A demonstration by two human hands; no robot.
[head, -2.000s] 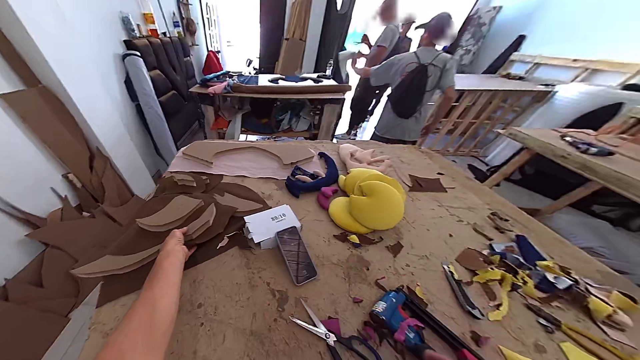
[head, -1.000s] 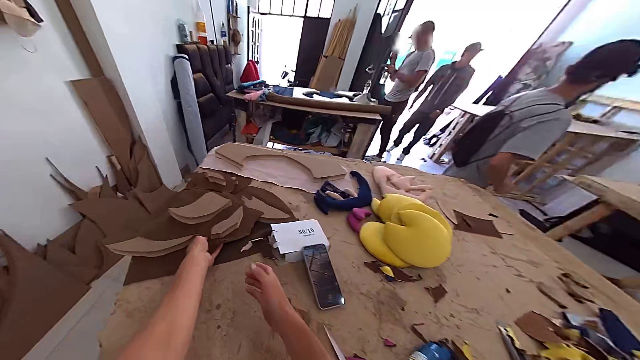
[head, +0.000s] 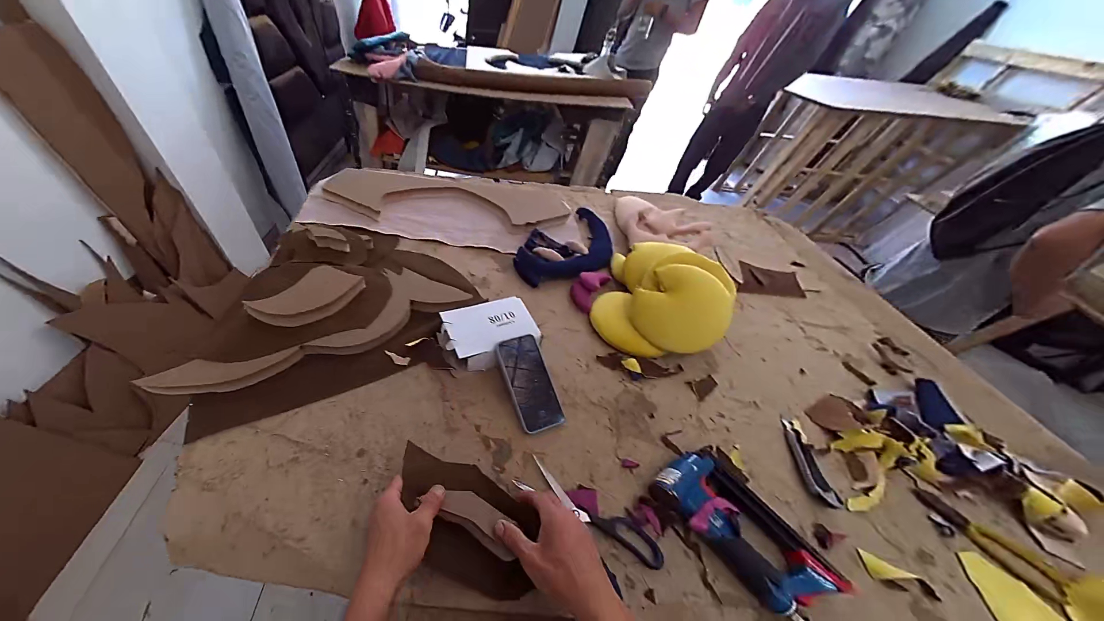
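Observation:
My left hand (head: 404, 528) and my right hand (head: 552, 543) both grip a dark brown fabric piece (head: 457, 565) at the near edge of the table. On it lies a lighter cardboard-like shape (head: 473, 517), with both thumbs at its ends. Scissors with dark handles (head: 628, 536) lie just right of my right hand, partly hidden by it. A blue stapler-like air tool (head: 724, 526) rests farther right. Beyond my hands are a smartphone (head: 530, 384) and a white box (head: 492, 328) bearing writing. Layered brown cut shapes (head: 345, 336) lie on dark fabric at the left.
Yellow padded pieces (head: 673, 302), a navy curved piece (head: 595, 241) and a pink form (head: 651, 220) sit at the middle back. A utility knife (head: 811, 466) and fabric scraps (head: 914, 448) lie right. Brown sheets (head: 155, 319) lean at the left. People stand beyond the table.
My left hand has left the layered brown shapes and come nearer. Both hands have taken hold of the dark brown piece. The people in the background have shifted in view.

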